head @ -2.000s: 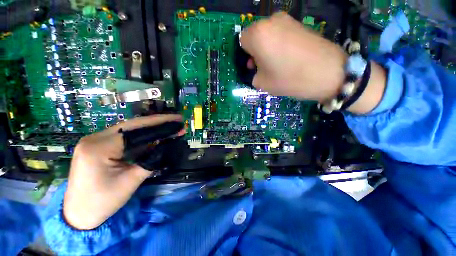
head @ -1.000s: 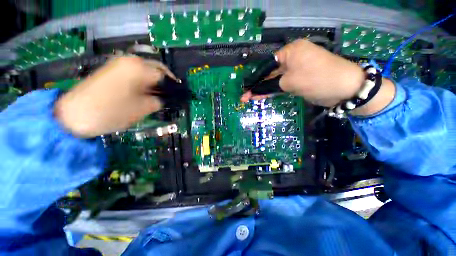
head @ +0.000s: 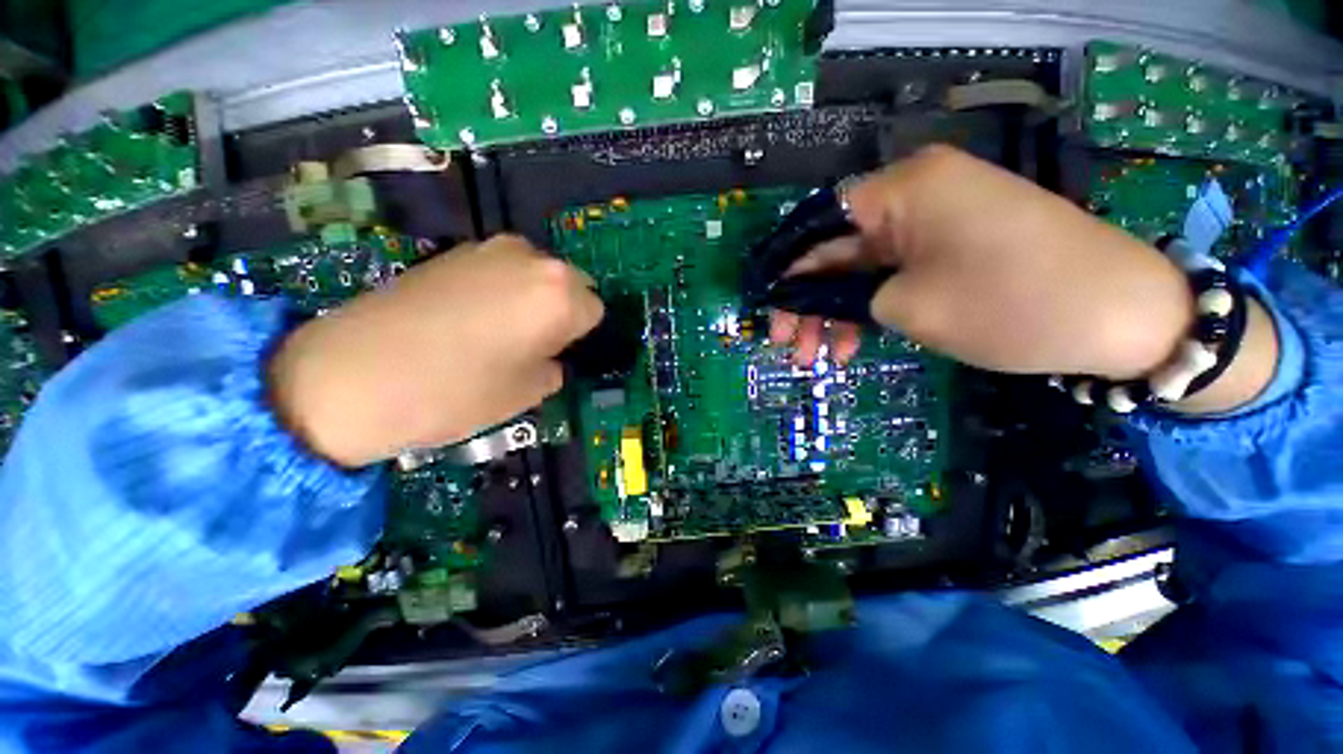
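Note:
The large green circuit board (head: pixel 707 442) lies in a black carrier in front of me, crowded with parts. A yellow block component (head: pixel 633 461) stands at its lower left. My left hand (head: pixel 442 346) is over the board's left edge, knuckles up; its black-covered fingertips point down at the board and what they hold, if anything, is hidden. My right hand (head: pixel 1002 273) is over the board's upper right, with black-covered thumb and finger bent toward the board's middle. Small bright specks show by its fingertips; I cannot tell whether it grips a part.
A narrow green secondary board (head: pixel 619 74) lies above the main one. Another green board (head: pixel 317 273) is partly under my left arm, with a silver clip (head: pixel 494 445) beside it. More boards lie at the right. A metal rail (head: pixel 1097 582) runs along the near side.
The view has shifted to show the secondary boards. My left hand has moved from the board's lower left to its upper left edge. My right hand's fingertips have come into view.

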